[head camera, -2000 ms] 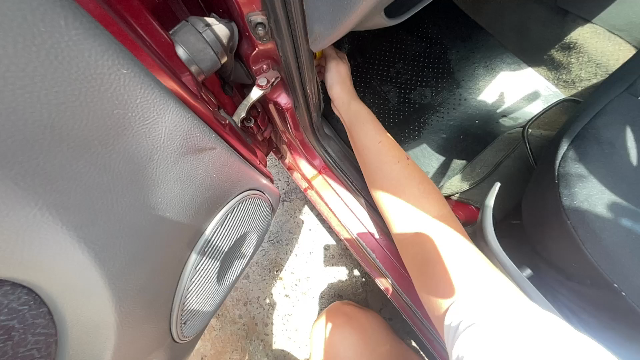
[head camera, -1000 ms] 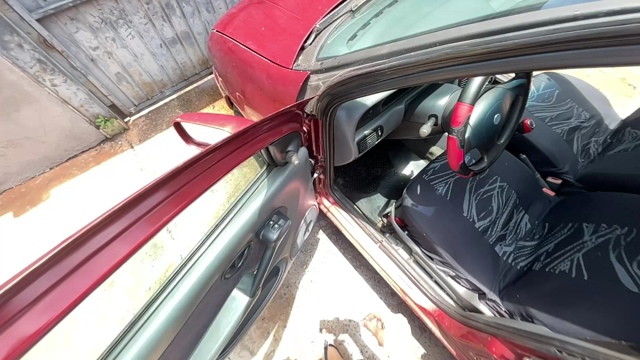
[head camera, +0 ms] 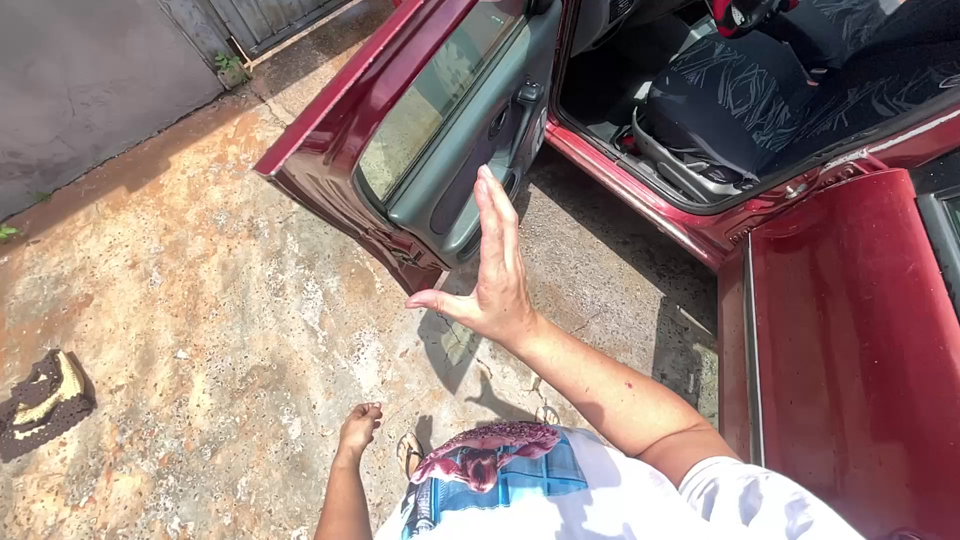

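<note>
My right hand (head camera: pixel 491 274) is raised in front of the open front door (head camera: pixel 450 150) of a red car, its thumb spread from the other fingers and nothing in it. Whether it touches the door is not plain; it overlaps the lower edge of the grey door panel (head camera: pixel 480 169). Low in the view, my left hand (head camera: pixel 361 429) hangs over the concrete floor, its fingers loosely curled, and no object shows in it. Beyond the door opening is the front seat (head camera: pixel 720 97) with a dark patterned cover.
A crumpled brown and cream cloth (head camera: pixel 49 405) lies on the concrete at the left. The rear door (head camera: pixel 847 322) of the car is at the right, the red door sill (head camera: pixel 637 202) beside the front seat. A grey wall (head camera: pixel 90 82) and a metal gate (head camera: pixel 262 22) stand behind.
Two seconds ago an arm reached into the footwell; now my right hand is outside, raised near the door. The view has swung back from the car's interior.
</note>
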